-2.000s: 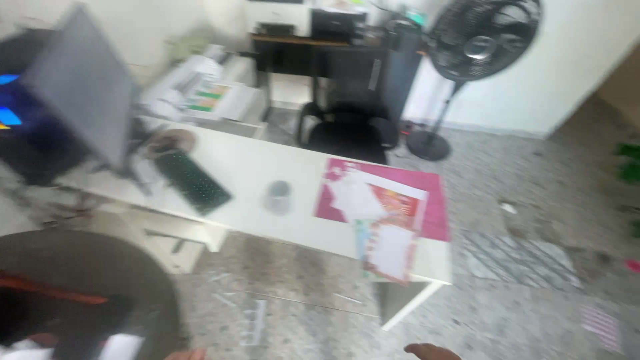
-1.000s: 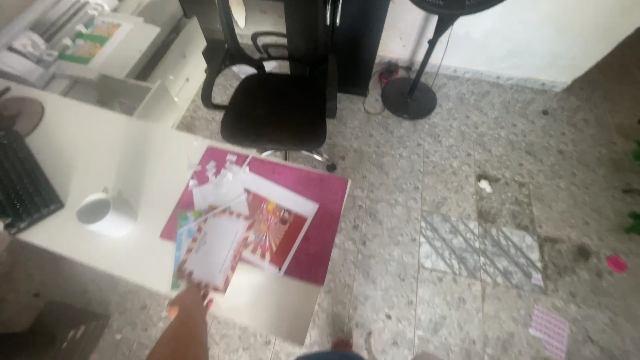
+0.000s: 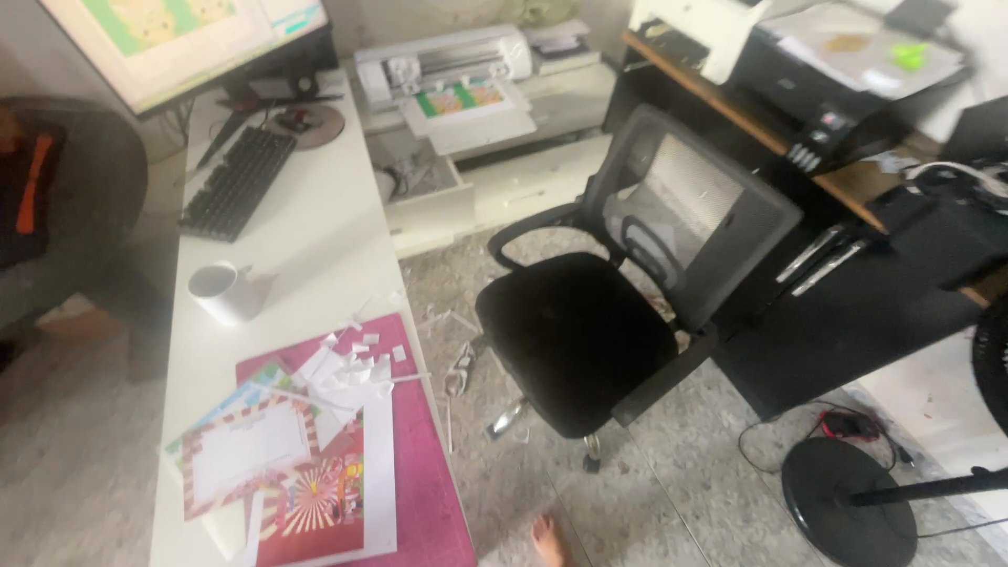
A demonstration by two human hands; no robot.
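Neither of my hands shows at this moment. On the white desk (image 3: 331, 213), printed paper sheets with red and white rays (image 3: 323, 496) lie on a pink cutting mat (image 3: 425, 480). A bordered card with a blank white middle (image 3: 248, 453) overlaps them. Small white paper scraps (image 3: 354, 370) are heaped at the mat's far end. A white mug (image 3: 224, 293) stands beyond the mat, and a black keyboard (image 3: 240, 183) lies near the monitor (image 3: 189, 39).
A black mesh office chair (image 3: 579, 339) stands right of the desk. Behind it are a white cutting plotter (image 3: 445, 67) with a printed sheet, an open drawer (image 3: 429, 193) and a black printer (image 3: 843, 71). A fan base (image 3: 850, 500) and cables occupy the floor at right. A bare foot (image 3: 549, 538) shows below.
The view has swung round and nearer the desk. A hand that reached the bordered card one second ago is out of sight now. The monitor and keyboard are in view.
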